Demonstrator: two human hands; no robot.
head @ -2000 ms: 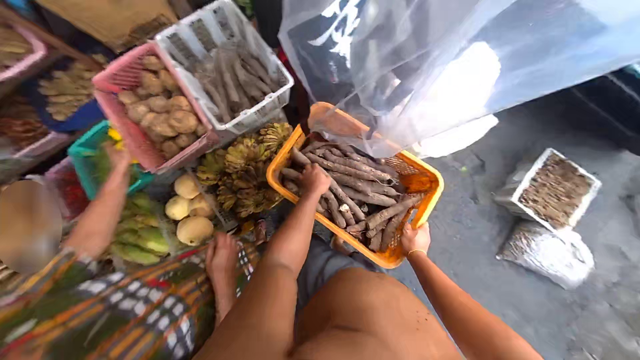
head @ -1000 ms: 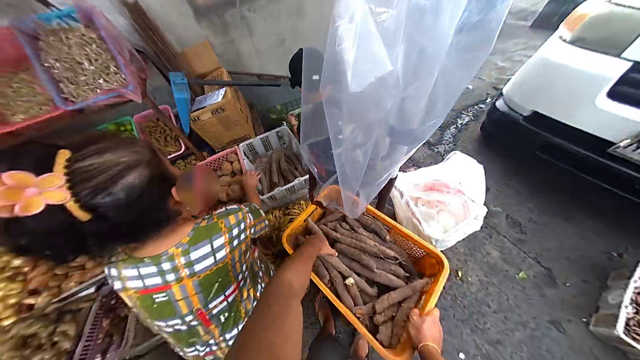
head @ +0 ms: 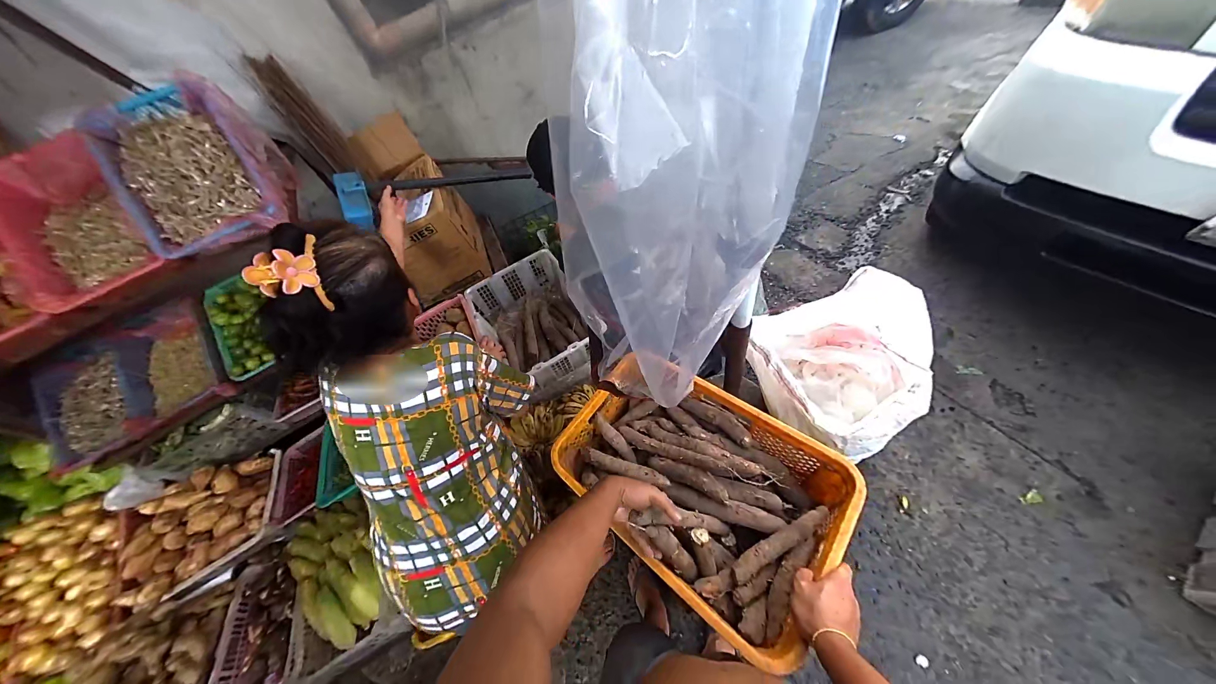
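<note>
An orange plastic basket (head: 848,518), tilted and full of long brown root tubers (head: 703,456), is in front of me. My right hand (head: 825,608), with a thin bracelet at the wrist, grips the basket's near right corner. On its left side, my left hand (head: 638,502) lies over the rim and touches the tubers; whether its fingers hold the rim or a tuber is hidden. At the far end of the basket, a person behind a hanging clear plastic sheet (head: 693,180) has dark hands near the rim.
Left of the basket a person in a patterned top (head: 427,484) sits among produce crates. A grey crate of roots (head: 560,366) stands beyond. A white sack (head: 845,361) lies to the right of the basket, and a white vehicle (head: 1092,123) stands farther back at the right.
The view has swung up from the basket since two seconds ago. The seated person's arm now reaches toward a blue object by the cardboard box. My hands stay at the basket.
</note>
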